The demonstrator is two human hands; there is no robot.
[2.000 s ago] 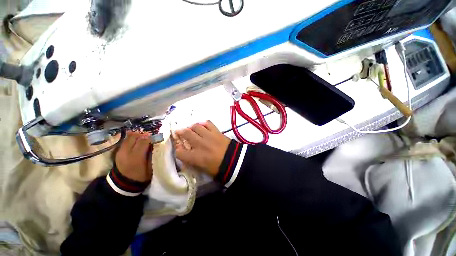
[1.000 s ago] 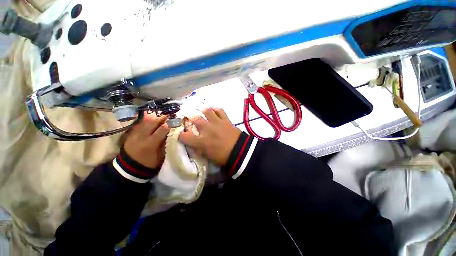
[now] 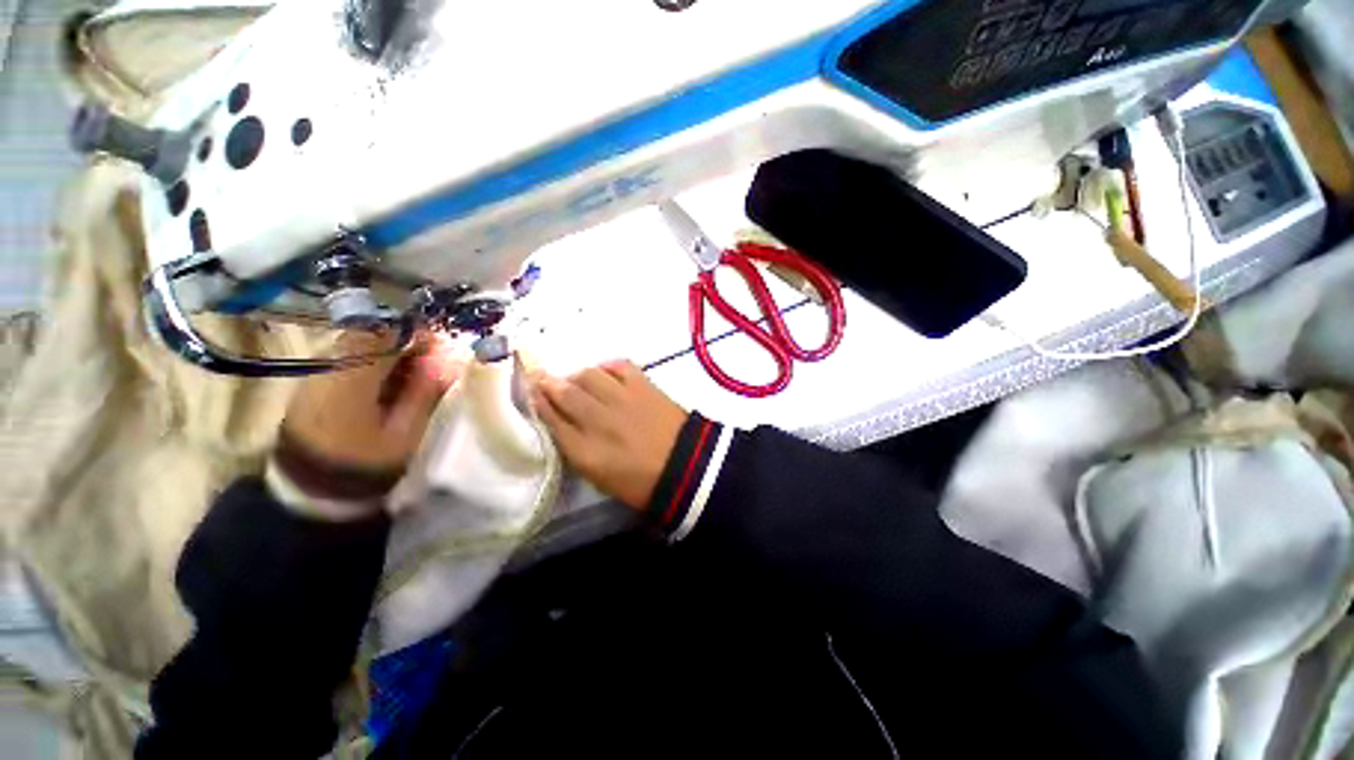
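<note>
A pale grey-white garment piece (image 3: 472, 446) with tan edges hangs from the needle area toward my lap. My left hand (image 3: 354, 404), blurred, is left of the needle with its fingertips on the cloth under the curved chrome bar. My right hand (image 3: 612, 428) pinches the cloth's right edge just right of the presser foot (image 3: 472, 315). The white sewing machine (image 3: 490, 126) with a blue stripe covers part of the needle area. A small grey block (image 3: 490, 348) sits in front of the foot.
Red-handled scissors (image 3: 765, 319) lie right of my right hand. A black phone (image 3: 885, 242) with a white cable (image 3: 1114, 354) lies beside them. A tan-handled tool (image 3: 1151, 270) and grey control box (image 3: 1255, 171) are farther right. Tan cloth (image 3: 89, 431) heaps left; a grey-white bundle (image 3: 1210, 542) lies right.
My left hand has moved left, away from my right hand. The cloth between them is spread wider and hangs flatter. The camera view has shifted.
</note>
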